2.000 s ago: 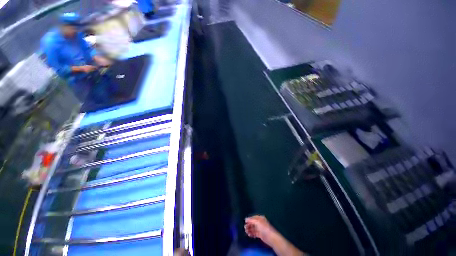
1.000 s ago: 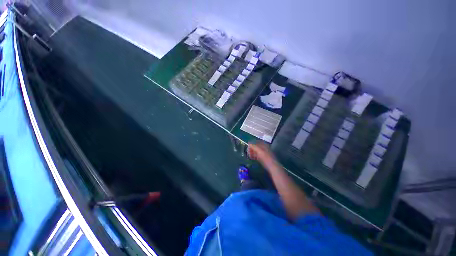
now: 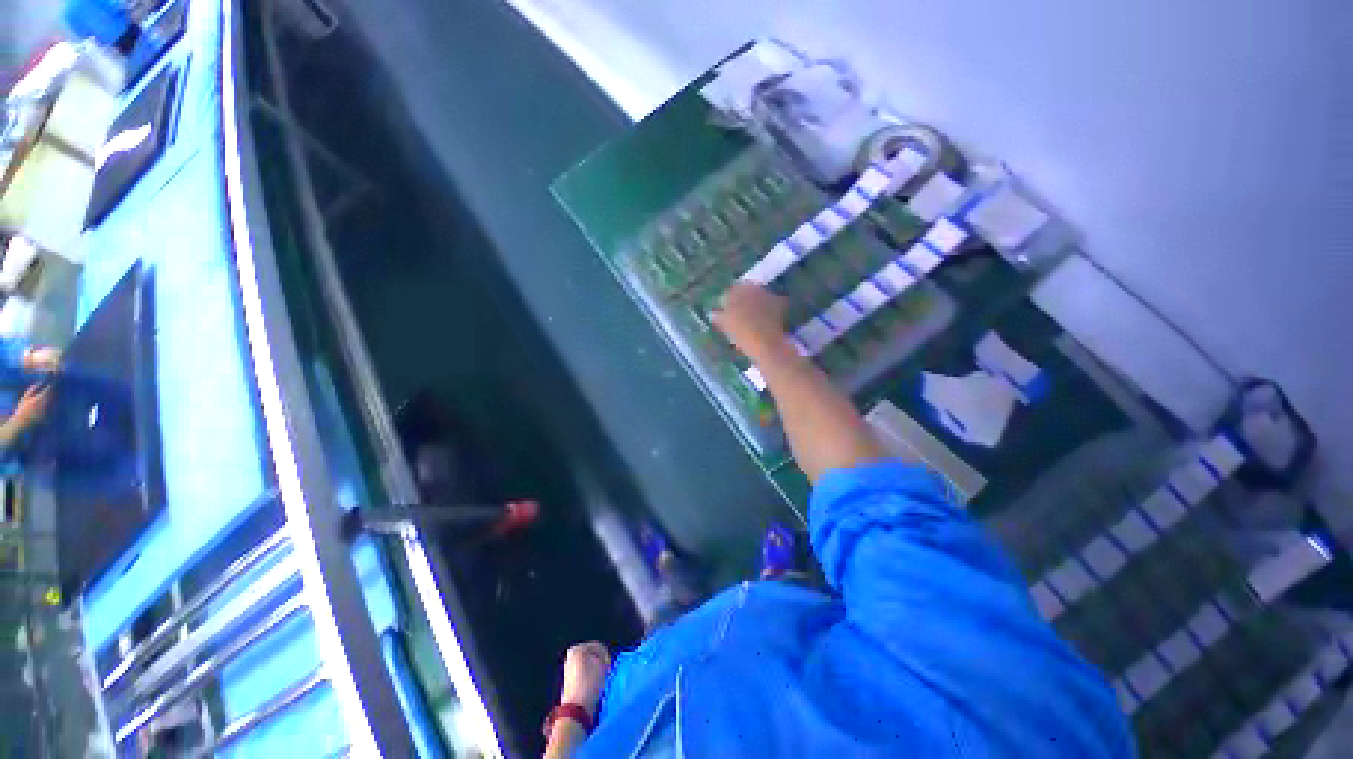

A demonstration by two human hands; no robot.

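My right hand (image 3: 754, 319) is over the near part of a board tray (image 3: 653, 260) with rows of green boards. Its fingers point down and touch or nearly touch the boards; whether they grip one cannot be told. Rows of white strips with blue ends (image 3: 868, 304) lie across the tray beside my hand. My left hand (image 3: 586, 675), with a red wristband, hangs low at the bottom centre, away from the tray. Its fingers are too small and blurred to read.
A pale sheet (image 3: 927, 449) and crumpled white-blue scraps (image 3: 972, 403) lie right of the tray. A second board tray (image 3: 1143, 556) is at lower right. A conveyor with rollers (image 3: 223, 623) and dark panels (image 3: 112, 430) runs along the left. Another person's hands (image 3: 33, 389) are at the left edge.
The view has turned from the conveyor to the side table and come closer. My right hand has moved from the table's front edge onto the upper tray. My left hand has come into view.
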